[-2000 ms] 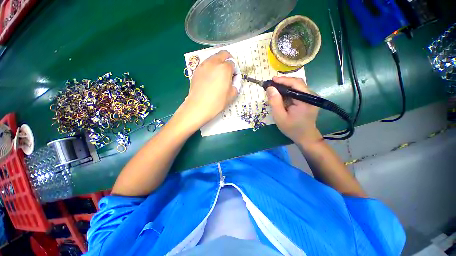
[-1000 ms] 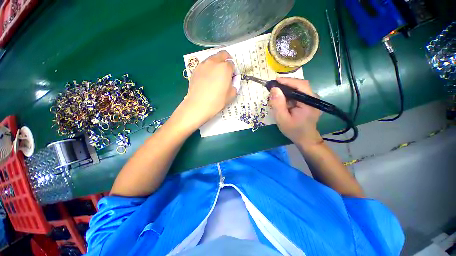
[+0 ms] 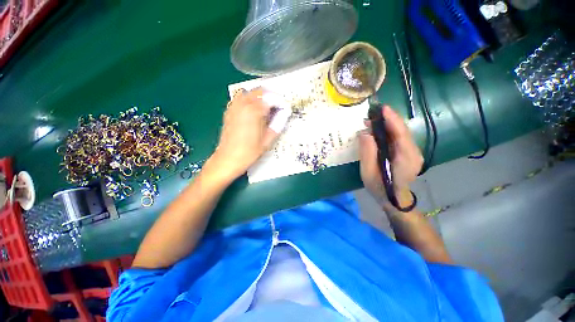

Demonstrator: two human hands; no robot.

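Note:
My right hand [image 3: 392, 154] grips the black soldering iron [image 3: 382, 135], its tip end pointing up at the right rim of the round yellow pot [image 3: 357, 74]. My left hand [image 3: 244, 131], slightly blurred, is over the left part of the white sheet [image 3: 299, 135], with white covers on its fingertips. A dark bit shows at its fingers; whether it is held is unclear. Small dark and silver parts [image 3: 313, 155] lie in a cluster on the sheet's lower part. A big heap of small ring-shaped parts [image 3: 123, 146] lies on the green bench to the left.
A clear plastic tub or lid [image 3: 295, 36] stands behind the sheet. Tweezers [image 3: 404, 75] and black cables lie right of the pot, near a blue unit [image 3: 444, 31]. A wire reel [image 3: 82, 204] and red crate [image 3: 22, 251] are at left; bubble wrap [image 3: 550, 78] is at far right.
My right hand has swung the iron from my left fingertips to a more upright pose by the pot. My left hand's fingers have shifted. The whole view has shifted slightly.

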